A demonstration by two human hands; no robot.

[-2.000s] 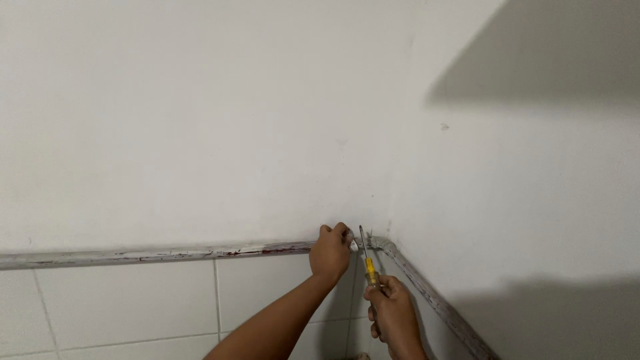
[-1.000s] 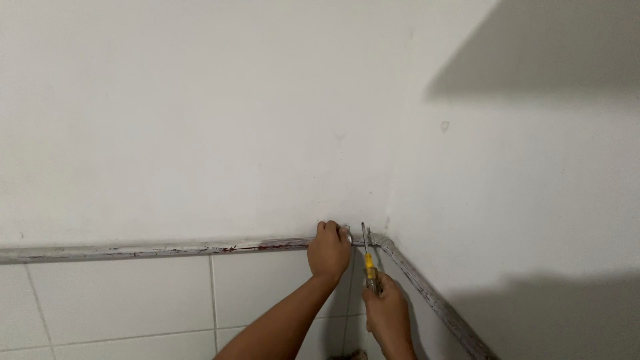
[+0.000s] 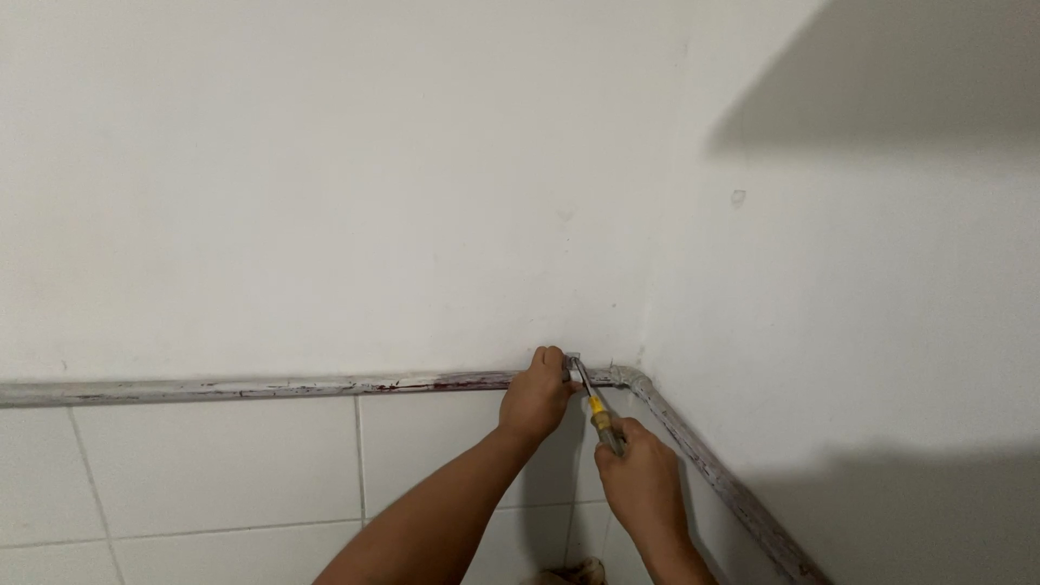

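A paint-worn pipe (image 3: 309, 388) runs along the wall and bends at an elbow (image 3: 630, 375) in the corner. Just left of that elbow, my left hand (image 3: 536, 394) grips a small metal clamp (image 3: 572, 366) against the pipe, its fingers partly hiding it. My right hand (image 3: 642, 471) holds a screwdriver (image 3: 600, 414) by its yellow and dark handle. The shaft points up and to the left, and its tip meets the clamp or a screw in it; which one is too small to tell.
Painted wall (image 3: 325, 179) rises above the pipe, with white tiles (image 3: 227, 471) below it. The pipe continues down along the right wall (image 3: 877, 325), which carries dark shadows. Part of a brownish object (image 3: 581, 571) shows at the bottom edge, not clear enough to name.
The screwdriver's tip has moved left from beside my left hand onto the clamp, and its shaft now leans left. My left hand stays at the pipe.
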